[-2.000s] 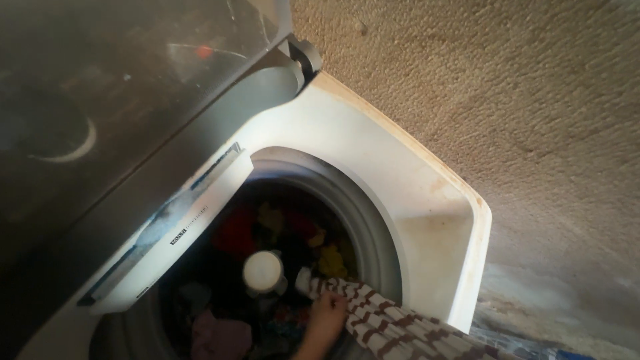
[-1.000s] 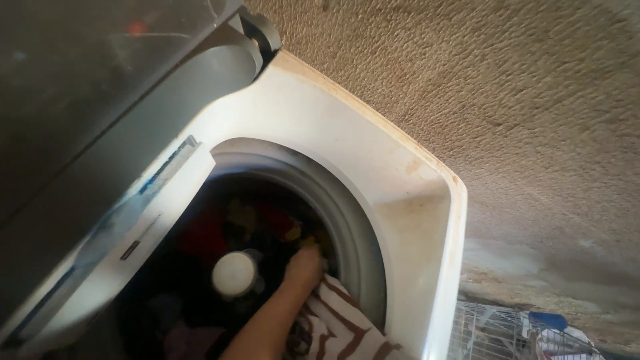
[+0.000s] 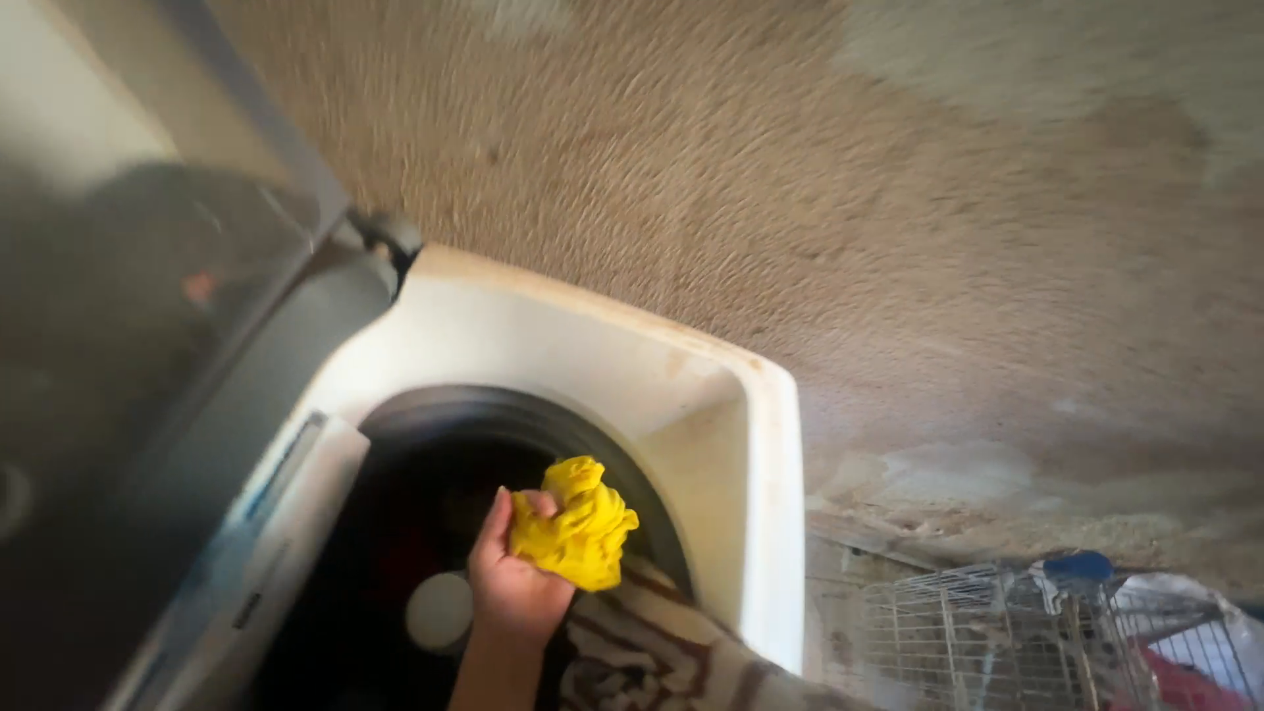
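My left hand [image 3: 523, 583] is raised over the tub opening of a top-loading washing machine [image 3: 553, 311], palm turned up, its fingers closed on a crumpled yellow cloth [image 3: 583, 533]. Just right of the wrist, a white-and-brown patterned cloth [image 3: 652, 642] lies across the tub's edge toward the lower right. The round pale top of the central agitator [image 3: 439, 612] shows left of the hand. Deep in the tub, a dark red patch of what looks like fabric is barely visible; shadow hides the other contents. My right hand is out of view.
The machine's raised lid [image 3: 148, 326] fills the left side, beside a white panel [image 3: 286, 543] along the opening. A rough brown wall [image 3: 691, 178] stands behind the machine. At the lower right is a wire rack [image 3: 968, 632] with a blue item [image 3: 1076, 566] on it.
My left hand was down inside the tub at the patterned cloth; now it is lifted with the yellow cloth in it. The view has shifted, showing more wall and rack.
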